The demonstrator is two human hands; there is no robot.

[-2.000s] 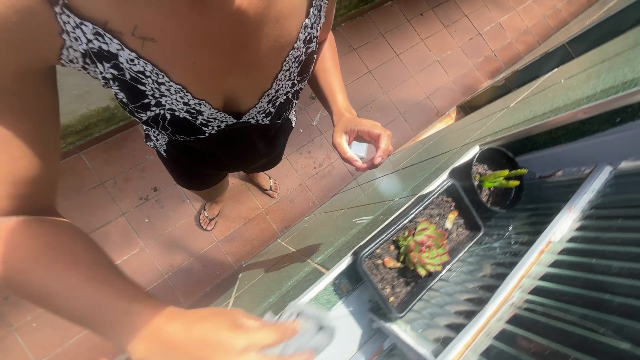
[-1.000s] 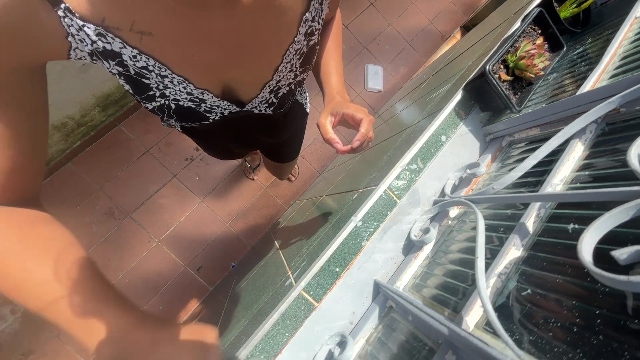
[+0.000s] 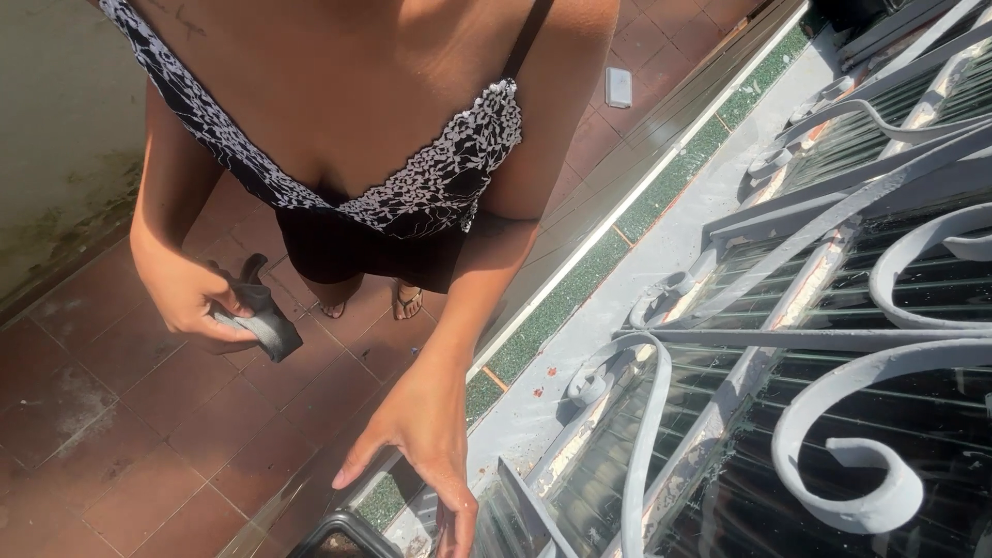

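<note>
My right hand [image 3: 198, 306], on the image's left, grips a bunched grey cloth [image 3: 271, 322] between thumb and fingers above the tiled floor. My left hand [image 3: 438, 457] reaches down over the window ledge with thumb and fingers apart, and nothing shows in its grasp. Its lower fingers are partly cut off by the frame's bottom edge. Just left of them is the rim of a black plastic planter [image 3: 341, 527], mostly out of view. Whether the fingers touch anything there cannot be told.
A grey scrolled metal window grille [image 3: 841, 434] with flaking paint stands over ribbed glass [image 3: 728, 287] on the right. Green speckled edging [image 3: 558, 302] runs along the grey ledge [image 3: 573, 349]. A white rectangular object [image 3: 618, 87] lies on the terracotta tile floor [image 3: 186, 387].
My left hand has moved from beside the ledge down over it, its fingers now spread instead of curled. My right hand has come off the lower edge toward my body. The view has shifted along the ledge.
</note>
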